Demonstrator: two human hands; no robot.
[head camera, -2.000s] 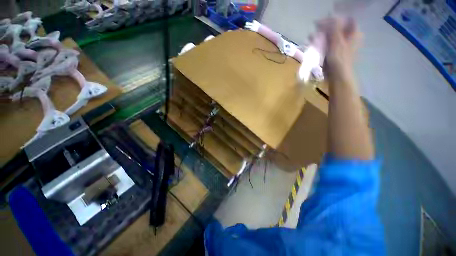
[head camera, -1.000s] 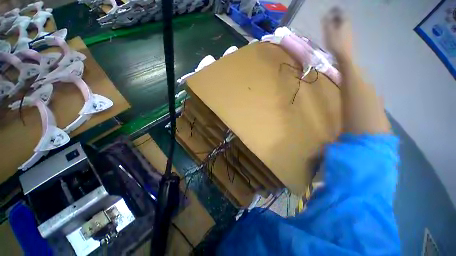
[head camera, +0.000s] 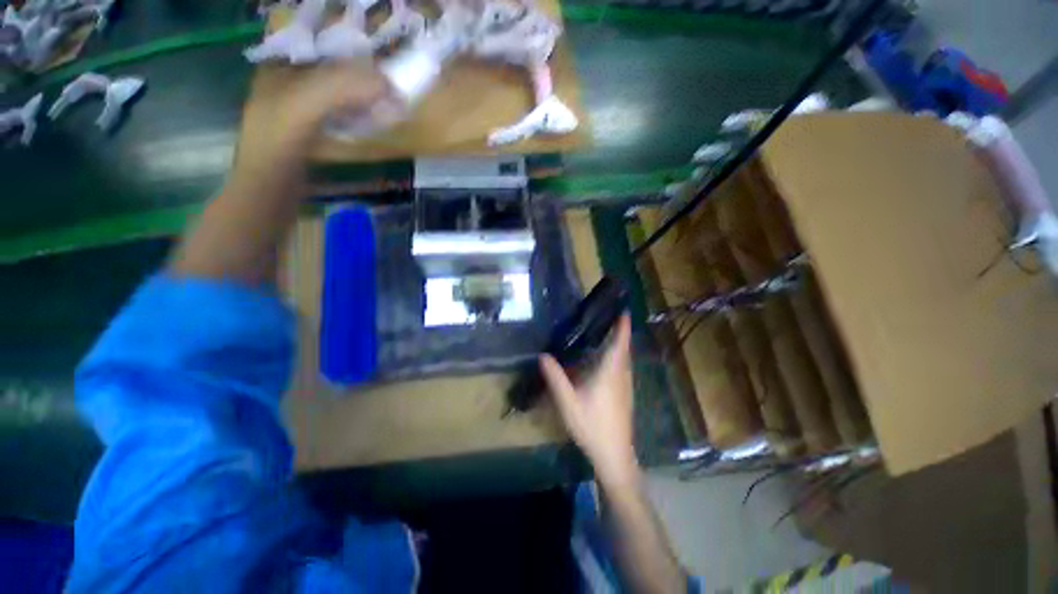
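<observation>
My left hand (head camera: 331, 99) is blurred at the top left. It reaches over the cardboard sheet (head camera: 447, 116) and is closed around a pink-and-white curved housing (head camera: 412, 72), whose white end shows at the fingers. Other loose housings (head camera: 511, 41) lie in a row on that sheet. My right hand (head camera: 598, 400) is closed around the black electric screwdriver (head camera: 586, 331) at the front right of the bench. The driver is tilted, its tip towards the lower left. The silver screw feeder (head camera: 473, 246) stands between my hands, with its bright plate at the front.
A blue tray (head camera: 349, 296) lies left of the feeder on a dark mat (head camera: 400, 337). On the right stands a stack of cardboard dividers (head camera: 917, 279) with wires hanging out and one housing (head camera: 1012, 168) on top. The black driver cord (head camera: 760, 133) crosses the view.
The view has swung left. The right arm has left the divider stack, where a housing now lies on top. My right hand has taken hold of the screwdriver, and my left hand has come into view.
</observation>
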